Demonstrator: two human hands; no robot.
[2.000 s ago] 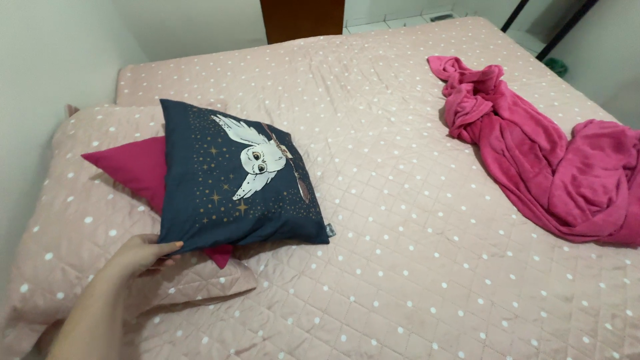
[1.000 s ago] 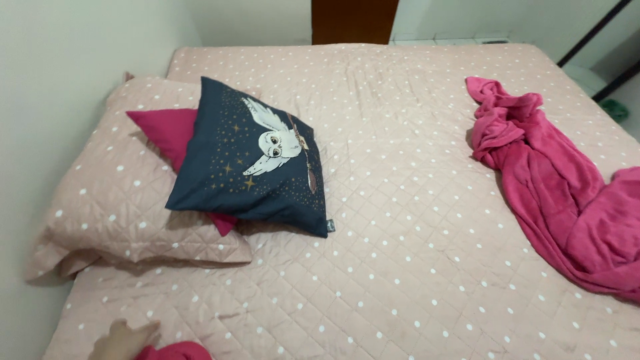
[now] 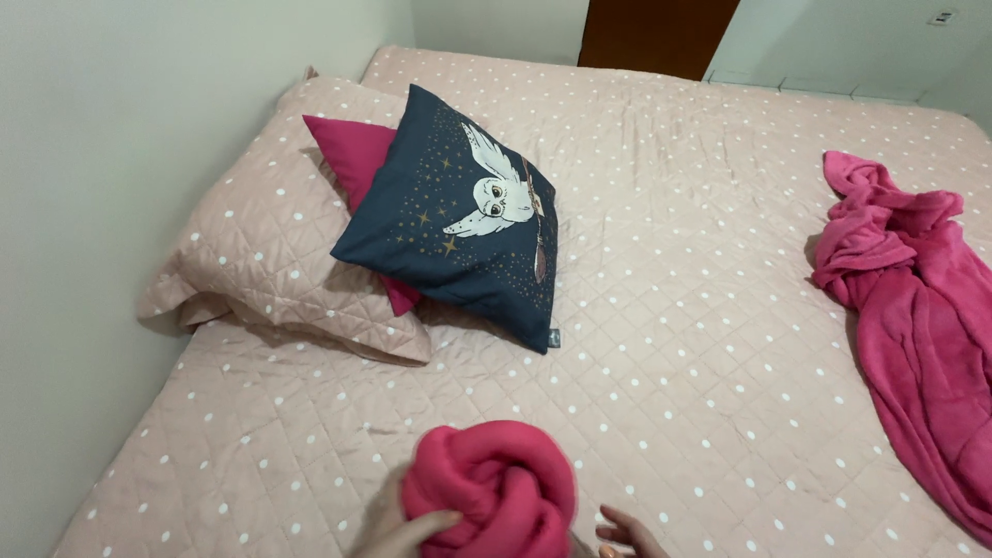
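Observation:
A pink knotted ball cushion [image 3: 496, 488] is held above the near part of the bed, at the bottom of the head view. My left hand [image 3: 407, 531] grips its left side, with the thumb on top. My right hand [image 3: 628, 535] is just to the right of the cushion, fingers apart and partly cut off by the frame. Farther off, a navy cushion with a white owl print [image 3: 473, 209] leans on a magenta cushion [image 3: 349, 155] and a pale pink quilted pillow [image 3: 256, 232] with white dots.
A pink dotted quilted bedspread [image 3: 682, 349] covers the bed. On the right lies a bunched pink blanket [image 3: 914, 310]. The wall [image 3: 93, 194] runs along the left, and a brown door [image 3: 659, 35] stands beyond the far edge.
My left hand has left the navy cushion's corner. The knotted cushion, partly seen at the bottom edge a second ago, is now raised into view, and my right hand has appeared.

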